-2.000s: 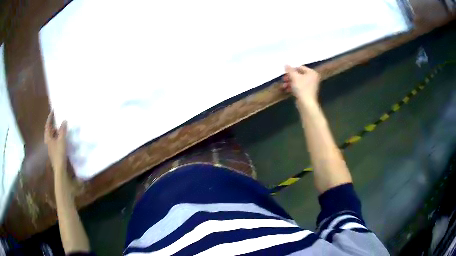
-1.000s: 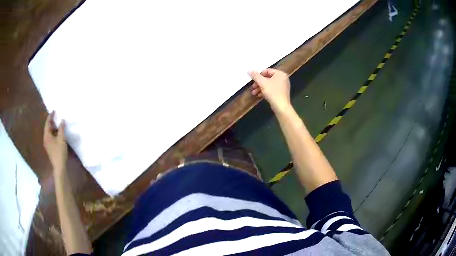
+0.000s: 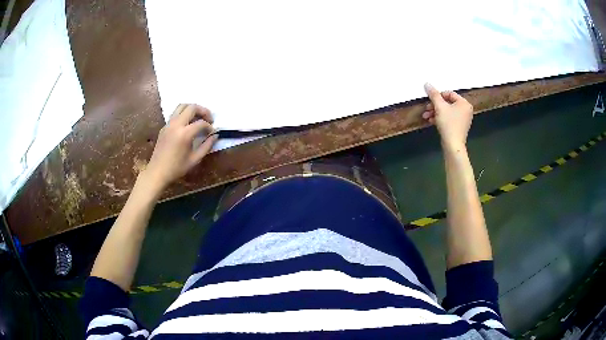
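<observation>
A large white fabric panel (image 3: 332, 60) lies along the front edge of the brown wooden table. A thin dark edge of black fabric (image 3: 279, 131) shows beneath it, with a pale strip (image 3: 232, 142) under that at the near left corner. My left hand (image 3: 183, 143) grips the near left corner of the white panel between thumb and bent fingers. My right hand (image 3: 453, 116) pinches the white panel's front edge, right of centre. The fingertips of my left hand partly hide the corner.
Another white cloth (image 3: 40, 86) lies at the table's far left. The brown table (image 3: 109, 60) has scuffed patches. Its front edge runs just before my body. Green floor with yellow-and-black tape (image 3: 525, 179) lies below. A dark item shows at the panel's far right edge.
My left hand has moved from the panel's left side to its near left corner. My right hand still pinches the front edge. The view has turned, and the dark and pale layers now show at the corner.
</observation>
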